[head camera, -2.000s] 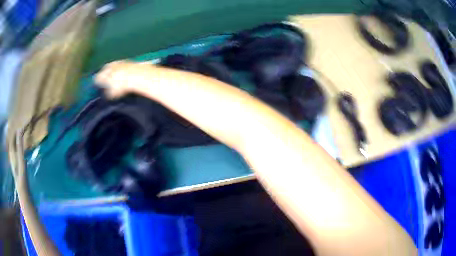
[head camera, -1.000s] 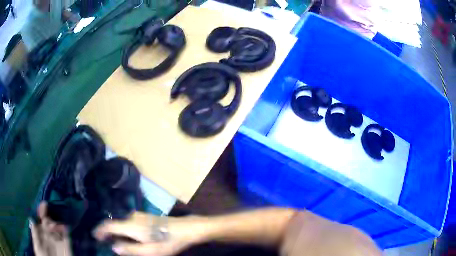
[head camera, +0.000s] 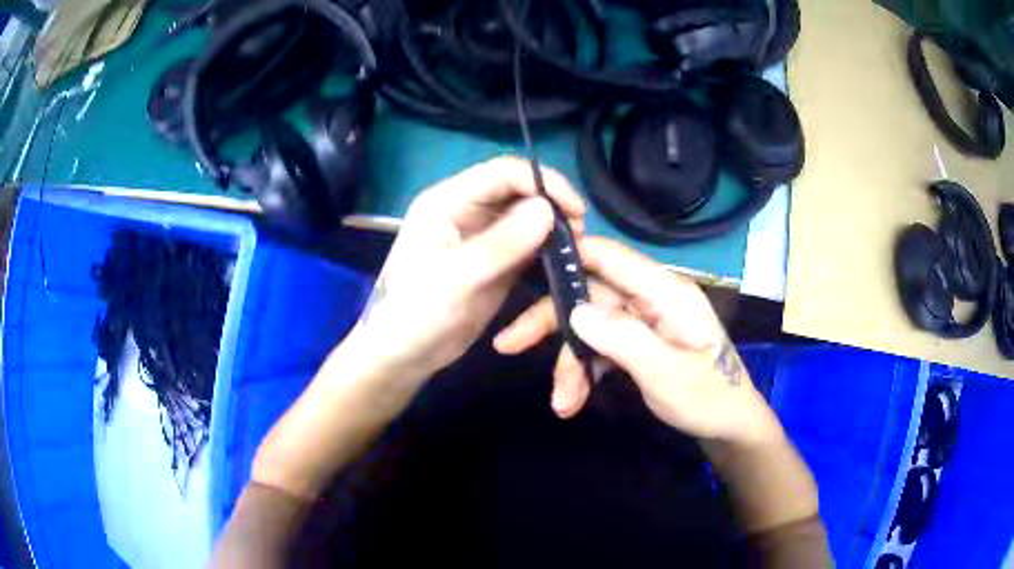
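A small black in-line control box (head camera: 565, 270) with pale marks sits between my hands at the centre, in front of the bench edge. My left hand (head camera: 461, 250) pinches its upper end, where a thin black cable (head camera: 523, 106) runs up towards the heap. My right hand (head camera: 656, 339) holds its lower end between thumb and fingers. Black headphones (head camera: 673, 156) lie on the green bench just beyond my right hand. Another pair of headphones (head camera: 278, 122) lies at the left, partly over the bench edge.
A cardboard sheet (head camera: 851, 145) at the right bears several headphones (head camera: 945, 267). A left blue bin (head camera: 56, 256) holds tangled black cables (head camera: 167, 322). A right blue bin (head camera: 839, 411) holds folded headphones (head camera: 917, 500). The bench edge (head camera: 145, 198) runs beyond my hands.
The view has swung back left from the right bin and cardboard. Both my hands have come together at the centre and now hold the control box.
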